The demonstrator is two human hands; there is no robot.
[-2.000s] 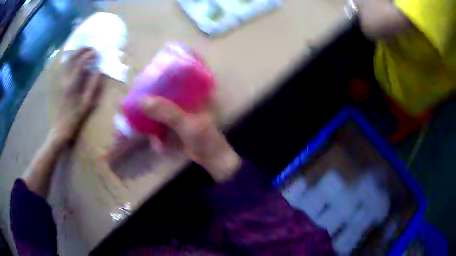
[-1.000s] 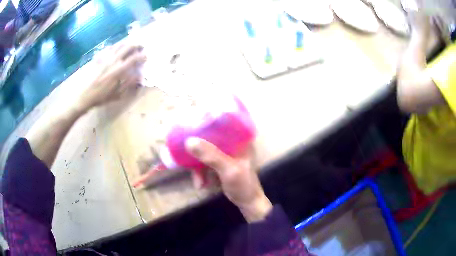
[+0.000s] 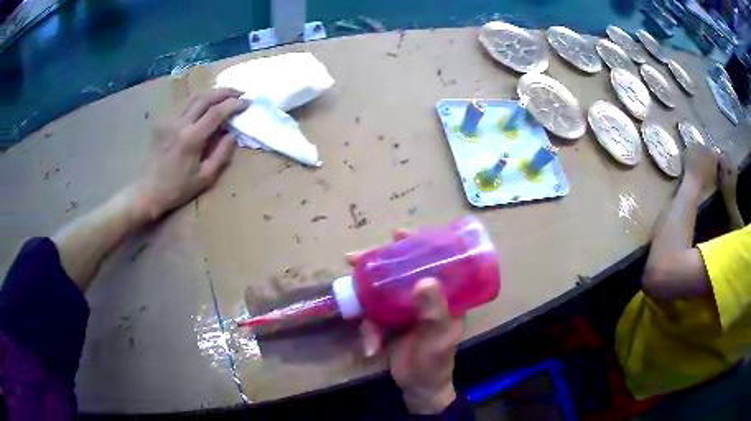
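My right hand [image 3: 424,341] is closed around a clear squeeze bottle [image 3: 436,271] of pink-red liquid. The bottle lies nearly level, its long red nozzle [image 3: 288,314] pointing left over the taped seam. My left hand [image 3: 191,152] rests at the left, its fingertips on the edge of a crumpled white cloth [image 3: 276,82]; whether it grips the cloth is unclear. A pale blue square plate [image 3: 502,156] lies on the bench beyond the bottle, with four upright grey-blue posts and yellow rings around their bases.
Silvery round discs [image 3: 613,131] lie in rows at the right, one close against the plate's corner. A person in a yellow top [image 3: 700,304] reaches in there. A blue crate rim [image 3: 527,378] shows below the bench edge. Small dark debris dots the tan bench covering [image 3: 370,189].
The view has shifted, showing the whole plate and the disc rows. The bottle remains in my right hand, now more level. My left hand stays by the cloth.
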